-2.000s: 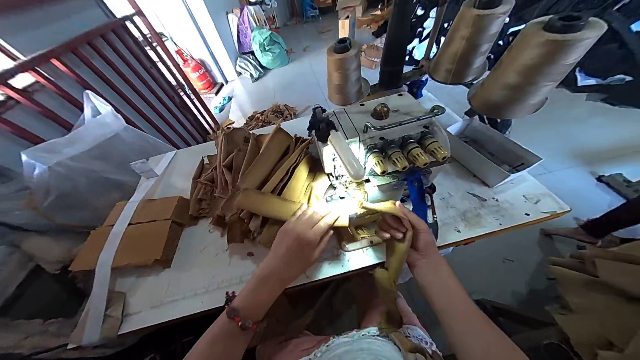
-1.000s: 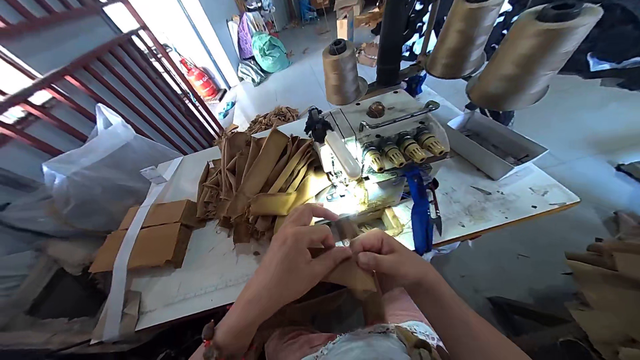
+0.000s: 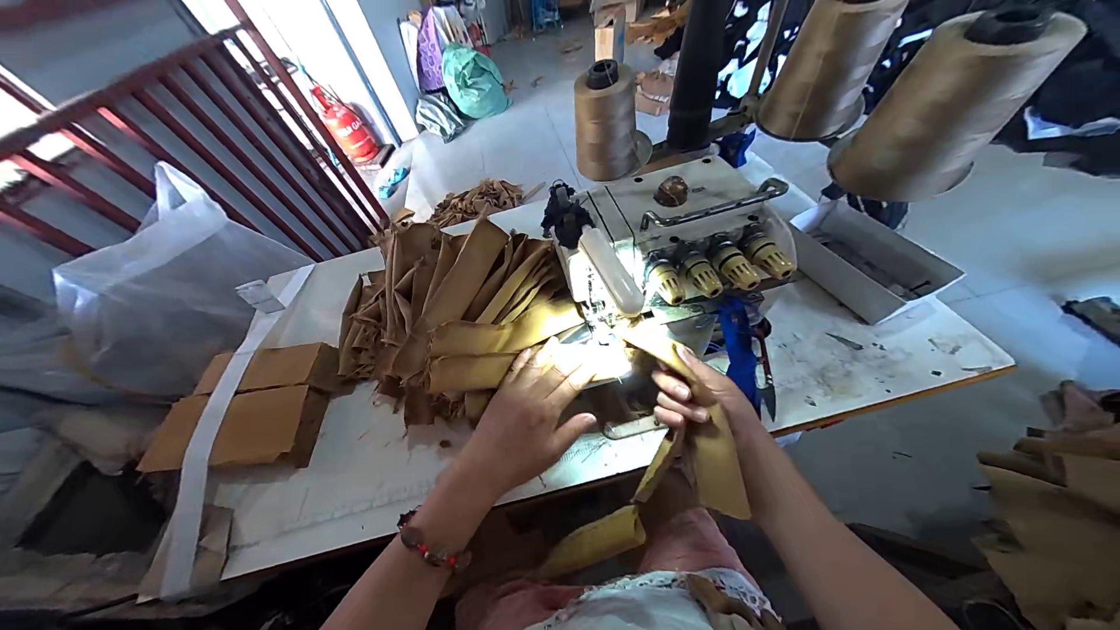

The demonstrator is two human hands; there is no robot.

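My left hand point(image 3: 529, 424) lies palm down with fingers spread, its fingertips on brown fabric at the lit needle area of an overlock sewing machine point(image 3: 674, 227). Just right of the needle area, my right hand point(image 3: 696, 394) is closed on a tan fabric strip point(image 3: 717, 459), which runs from the machine down towards my lap. A pile of folded brown fabric pieces point(image 3: 455, 306) lies left of the machine and reaches my left fingertips. Thread cones point(image 3: 605, 122) stand above and behind the machine.
Brown cardboard boxes point(image 3: 262, 424) and a white strap point(image 3: 214, 437) are at the table's left. A white open tray point(image 3: 875, 262) and small scissors point(image 3: 766, 385) lie right of the machine. A red railing point(image 3: 201, 140) stands behind the table; more fabric point(image 3: 1059, 490) is piled at lower right.
One second ago both hands were together in front of the machine with the fabric. Now they are apart, the left flat by the needle area, the right farther right with the strip.
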